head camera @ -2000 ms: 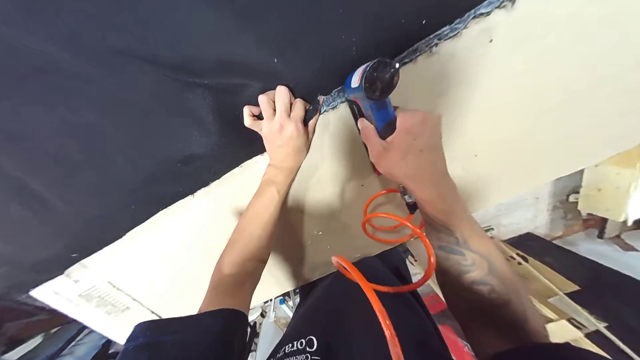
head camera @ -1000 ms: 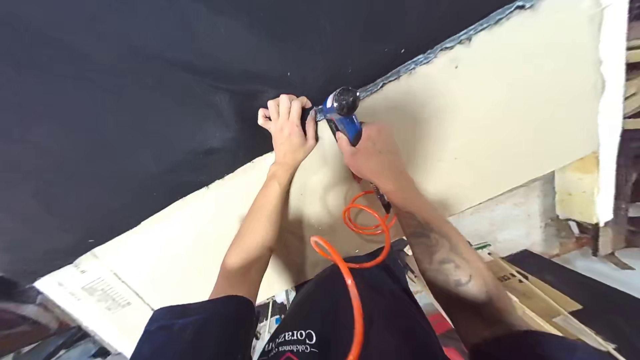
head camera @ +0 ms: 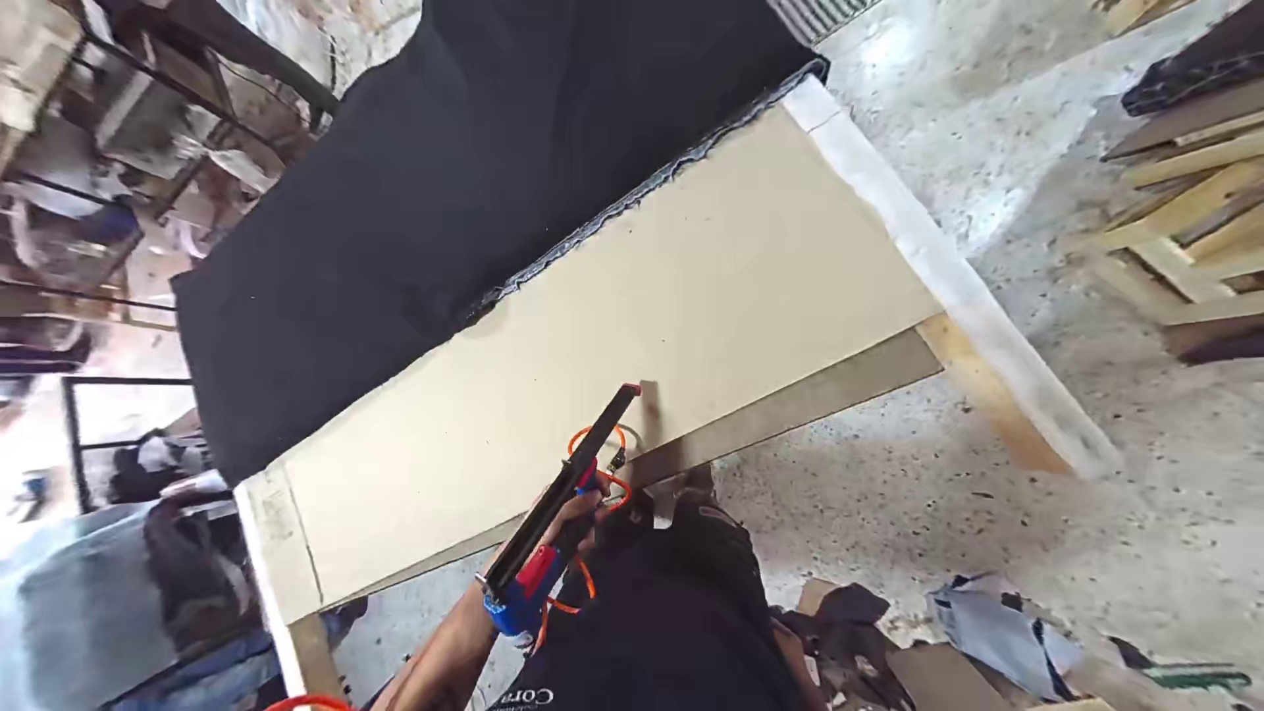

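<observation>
My left hand is closed around the grip of a blue, red and black pneumatic staple gun. Its long black magazine lies across the view, above the cream panel's lower edge. A coiled orange air hose loops by the grip. Black fabric covers the upper part of the frame, its ragged rolled edge running diagonally over the cream panel. Neither the gun nor my left hand touches that edge. Only a bit of my right arm shows beside my shirt; the right hand is hidden.
White padding wraps the frame's right end rail, with bare wood below. Wooden frames stand at the right. Fabric and cardboard scraps lie on the concrete floor. Metal racks and bundled material are at the left.
The staple gun has left the fabric edge and passed from my right hand to my left. My left hand has let go of the fabric; my right hand has left view. The view has swung wider.
</observation>
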